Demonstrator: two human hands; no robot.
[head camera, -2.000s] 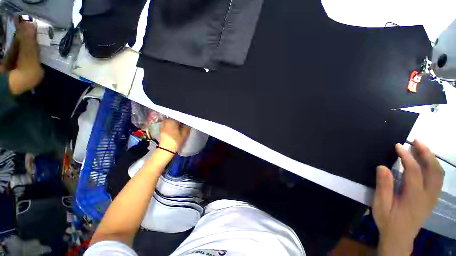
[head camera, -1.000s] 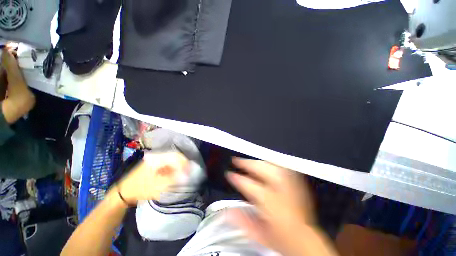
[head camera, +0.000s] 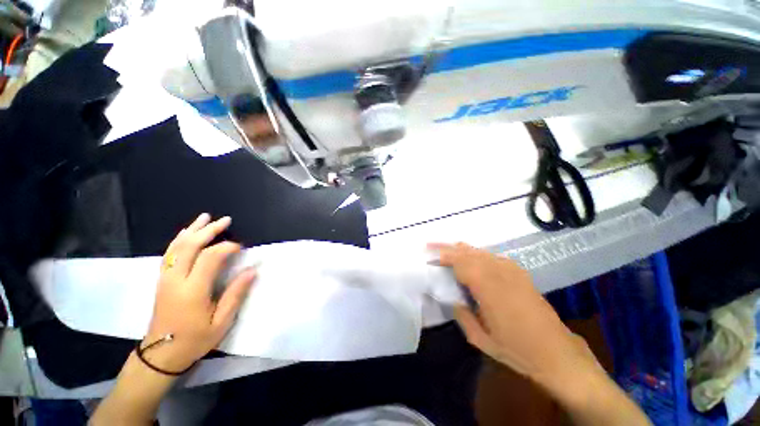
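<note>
A long white piece (head camera: 325, 308) lies over the front edge of a large black garment panel (head camera: 217, 200) on the white machine table. My left hand (head camera: 196, 287) rests on the left part of the white piece, fingers apart. My right hand (head camera: 492, 304) grips the white piece's right end between thumb and fingers; that end is slightly blurred. The sewing machine (head camera: 517, 91), white with a blue stripe and "JACK" lettering, stands behind. Its presser foot area (head camera: 333, 179) is above the panel, behind the white piece.
Black-handled scissors (head camera: 560, 191) lie right of the needle. Dark fabric scraps (head camera: 696, 162) lie at the right end. A tape-measure scale (head camera: 567, 250) runs along the grey front edge. A blue crate (head camera: 642, 333) is below the table. Black pieces with jagged edges (head camera: 50, 125) lie at left.
The view has swung right to the machine. A white piece now lies on the black panel with both hands at it; before, my left hand was low by the blue crate.
</note>
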